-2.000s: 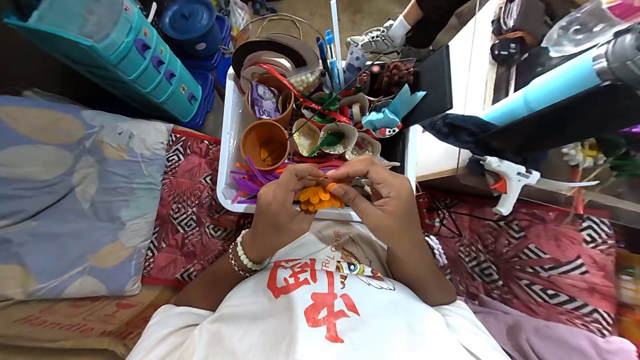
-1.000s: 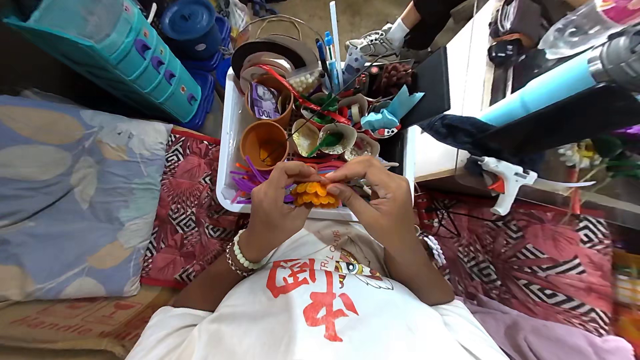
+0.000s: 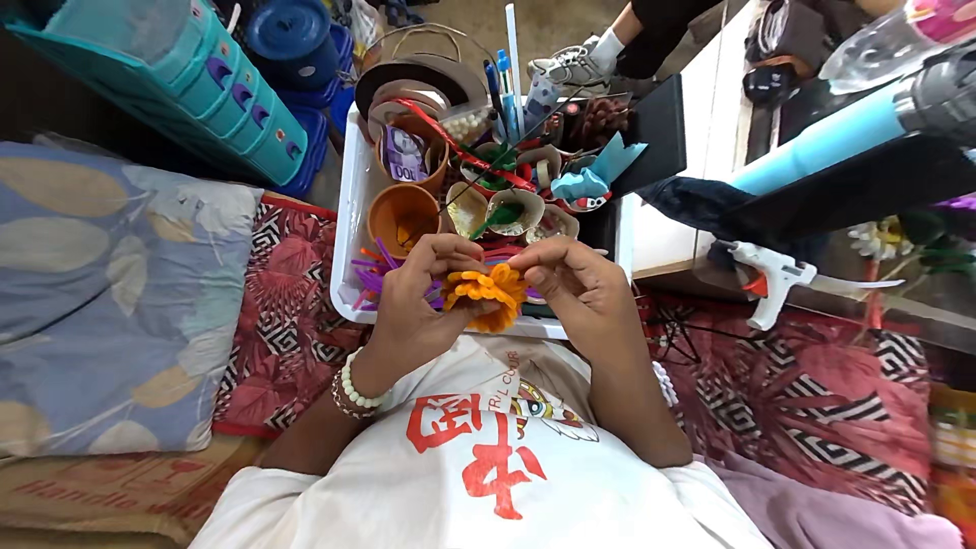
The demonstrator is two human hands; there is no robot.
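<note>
An orange flower with looped, fuzzy petals, seemingly of pipe cleaner (image 3: 488, 293), is between my hands, over the near edge of a white plastic tray (image 3: 351, 175). My left hand (image 3: 423, 293) holds it from the left, with the thumb under the petals. At its right side, the thumb and forefinger of my right hand (image 3: 576, 290) are at the upper petals; whether they pinch one is hard to tell. Purple pipe cleaners (image 3: 370, 274) lie in the tray beside my left hand. Brown cups (image 3: 402, 217) and paper rolls (image 3: 515, 212) stand beyond the flower.
A white glue gun (image 3: 778, 278) is at the right, near a light-blue tumbler (image 3: 823, 137). Teal drawers (image 3: 244, 107) stand at the upper left, above a patterned pillow (image 3: 114, 305). Pens (image 3: 505, 80) rise from the tray. Another person's shoe (image 3: 572, 65) is beyond it.
The flower has turned in my hands, from a row of petals seen side-on to a rounder, opened shape. My right fingers have moved from its top to its right side.
</note>
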